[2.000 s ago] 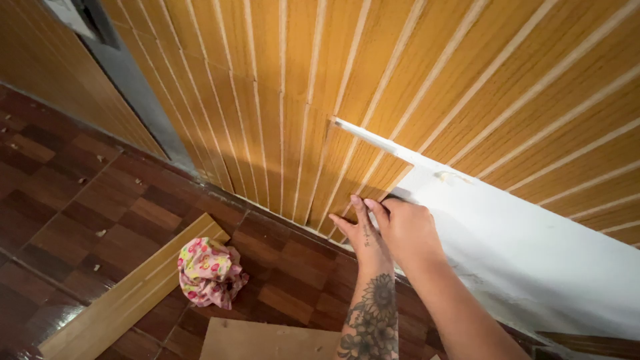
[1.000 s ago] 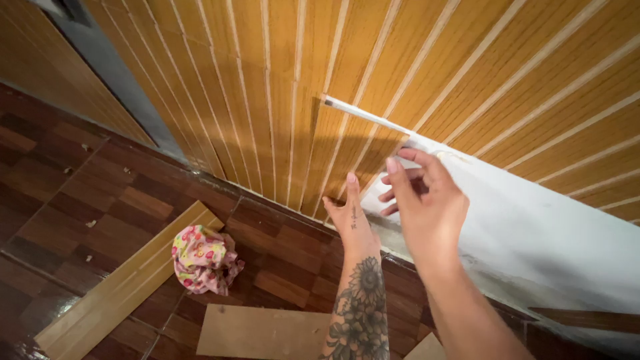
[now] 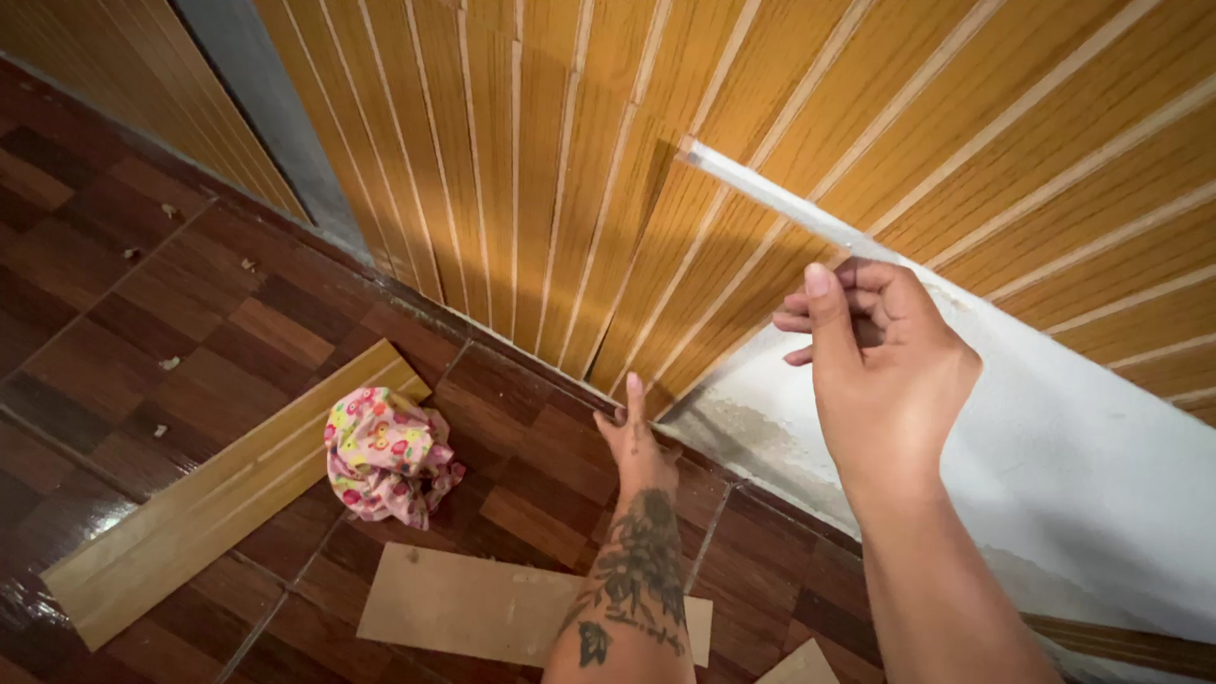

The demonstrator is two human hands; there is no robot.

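Observation:
A short striped wood-look panel piece (image 3: pixel 708 275) leans against the lower wall, beside the larger striped panelling (image 3: pixel 532 142). At its bottom edge near the floor is my left hand (image 3: pixel 638 437), fingers spread, the fingertips against the piece. My right hand (image 3: pixel 874 351) is at the piece's upper right corner, thumb and fingers curled around that edge; the fingertips behind are partly hidden. A white strip (image 3: pixel 769 195) runs along the top of the piece and on toward the right, above the bare white wall (image 3: pixel 1026 427).
On the brown tiled floor (image 3: pixel 228 332) lie a long wood-look board (image 3: pixel 190 532), a crumpled patterned pink cloth (image 3: pixel 385 456) on its end, and a flat tan board (image 3: pixel 465 603). Another tan piece (image 3: pixel 803 665) is at the bottom edge. Small debris is scattered at left.
My right hand has moved up from beside my left hand to the piece's upper right corner. My left hand has shifted down to its bottom edge. The piece now tilts at its left side, showing a dark gap.

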